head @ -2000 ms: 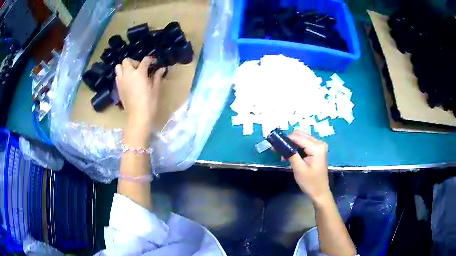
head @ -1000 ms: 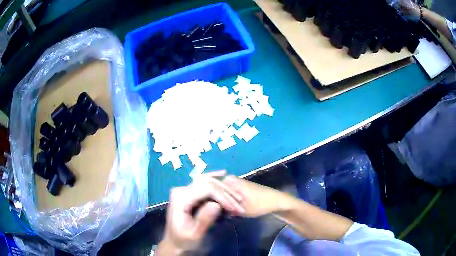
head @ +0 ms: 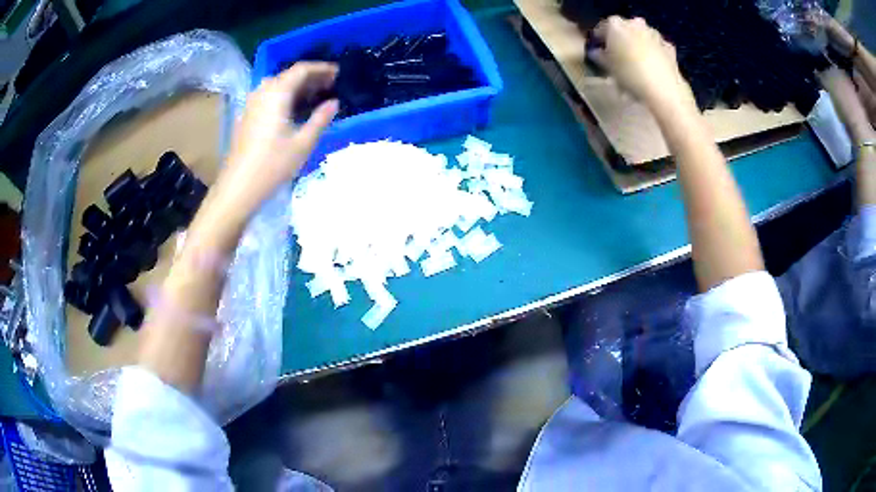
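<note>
My left hand [head: 279, 120] is over the left end of the blue parts bin [head: 403, 117]. Its thumb and fingers are apart, and no part shows in it. Black parts [head: 399, 69] lie in the bin. My right hand [head: 639, 60] is at the left edge of the rows of black cylinders [head: 725, 58] on the cardboard sheets [head: 629, 135]. Its fingertips are on a black cylinder [head: 596, 48], partly hidden by them. A heap of white inserts [head: 384, 207] lies in front of the bin.
At left stands the lined tray [head: 110, 351] with loose black cylinders [head: 130, 226], wrapped in a clear plastic bag [head: 255, 317]. At the far right another person's hands [head: 845, 82] are beside the black rows. The bench's front edge [head: 480, 330] runs below the white inserts.
My hands were together in front of the white heap and are now apart. The left has moved up to the blue bin, the right up and right to the cardboard.
</note>
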